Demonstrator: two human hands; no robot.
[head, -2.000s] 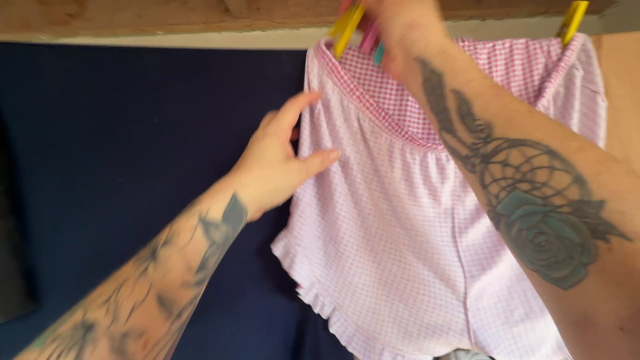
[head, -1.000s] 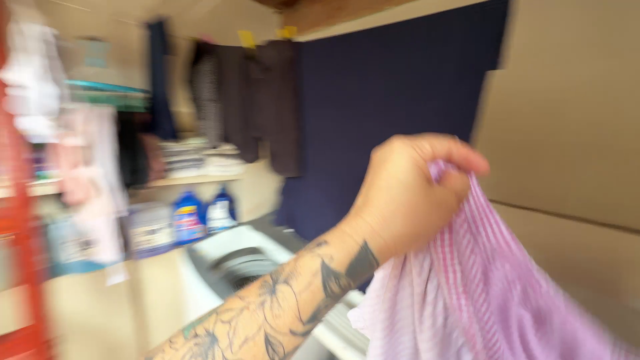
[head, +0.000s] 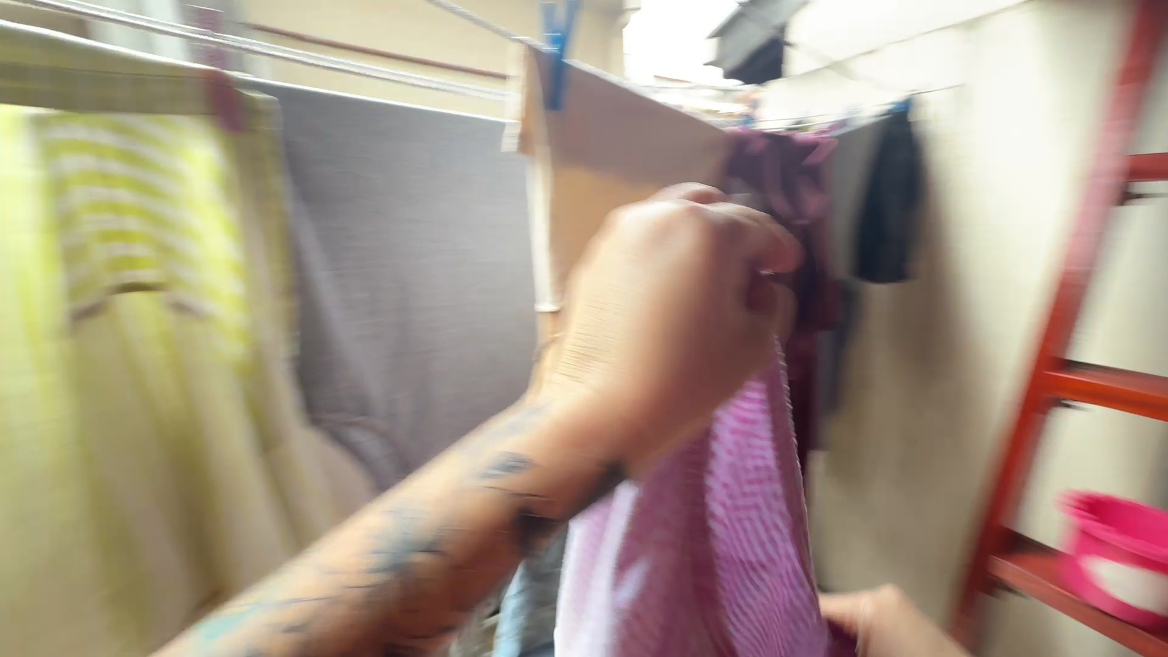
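Note:
A pink and white checked garment (head: 693, 547) hangs down from my left hand (head: 675, 310), whose fingers are closed on its upper edge near the middle of the view. At the lower right edge, my right hand (head: 876, 616) is partly in view beside the lower part of the garment; motion blur and the frame edge hide whether its fingers grip the cloth. Behind my left hand a beige cloth (head: 620, 155) hangs from a line by a blue clothespin (head: 557, 59).
Yellow-green striped clothing (head: 137, 210) and a grey cloth (head: 411, 228) hang at left. Dark maroon clothing (head: 812, 228) and a dark garment (head: 890, 196) hang farther back. A red ladder (head: 1049, 365) stands at right, with a pink bucket (head: 1118, 557) on a rung.
Two seconds ago the checked garment hung from yellow clothespins; now it is off them, in my left hand. The view has turned far away from the dark blue cloth.

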